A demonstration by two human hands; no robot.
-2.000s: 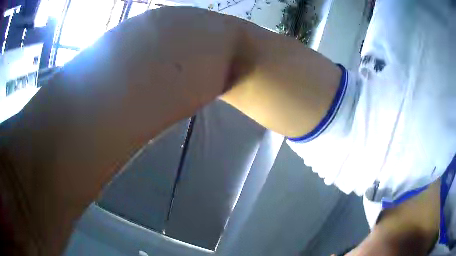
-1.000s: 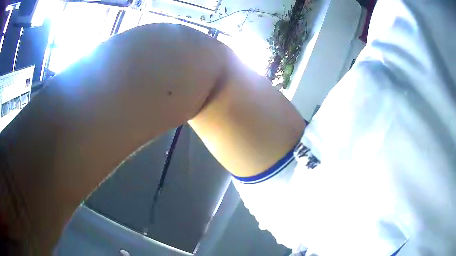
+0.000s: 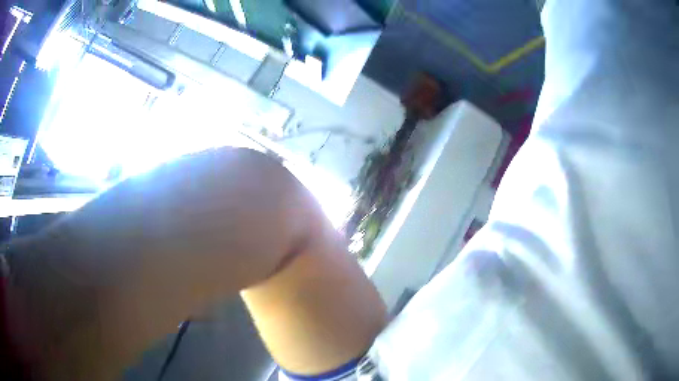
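Observation:
A bent bare arm [image 3: 208, 231] fills the lower left, close to the camera and blurred. Its forearm runs out at the left edge, so its hand is not seen. The upper arm goes into a white sleeve with a blue band [image 3: 327, 370] at the bottom. White cloth [image 3: 595, 216] fills the right side. I cannot tell whose arm it is. Neither my left hand nor my right hand shows. No tool or workpiece can be made out.
The picture is tilted and partly washed out by glare. A leafy plant [image 3: 380, 182] stands beside a white box-like block [image 3: 435, 182]. A blue-grey floor with a yellow line [image 3: 514, 56] shows at the top. A grey surface [image 3: 216, 346] lies below the arm.
The arm and sleeve have moved down in the picture. The plant and white block also show lower. The floor with the yellow line has come into view at the top.

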